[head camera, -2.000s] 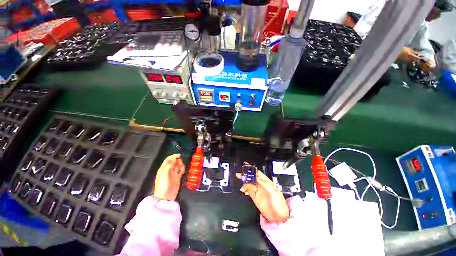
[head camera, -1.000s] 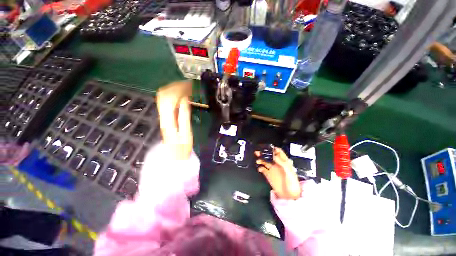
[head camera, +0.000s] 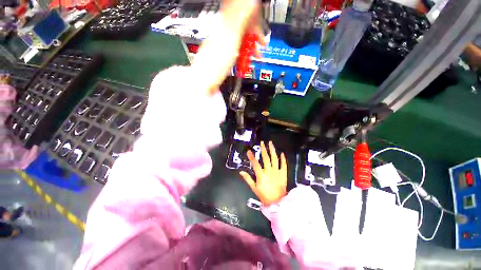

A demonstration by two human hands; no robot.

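My left hand (head camera: 240,16) is blurred at the top edge, at the upper part of the left clamp's raised red handle (head camera: 246,58); whether its fingers are closed on the handle is unclear. My right hand (head camera: 270,176) is open with fingers spread, palm down, beside the left fixture's white-outlined nest (head camera: 236,158). Its fingertips cover the nest's right side, and whether a watch body sits there cannot be told. The left clamp (head camera: 238,100) has its tip over a white pad (head camera: 242,135). A small white part (head camera: 254,203) lies by my right wrist.
The right clamp's red handle (head camera: 362,166) points down beside its fixture (head camera: 320,171). White sheets (head camera: 390,221) and a looped white cable (head camera: 440,211) lie right. The compartment tray (head camera: 79,145) is left. A blue controller (head camera: 287,66) and clear bottle (head camera: 343,47) stand behind.
My left hand has moved up and right to the raised handle, which was swung up earlier. My right hand has moved left and opened; the dark watch body it held is no longer seen in it.
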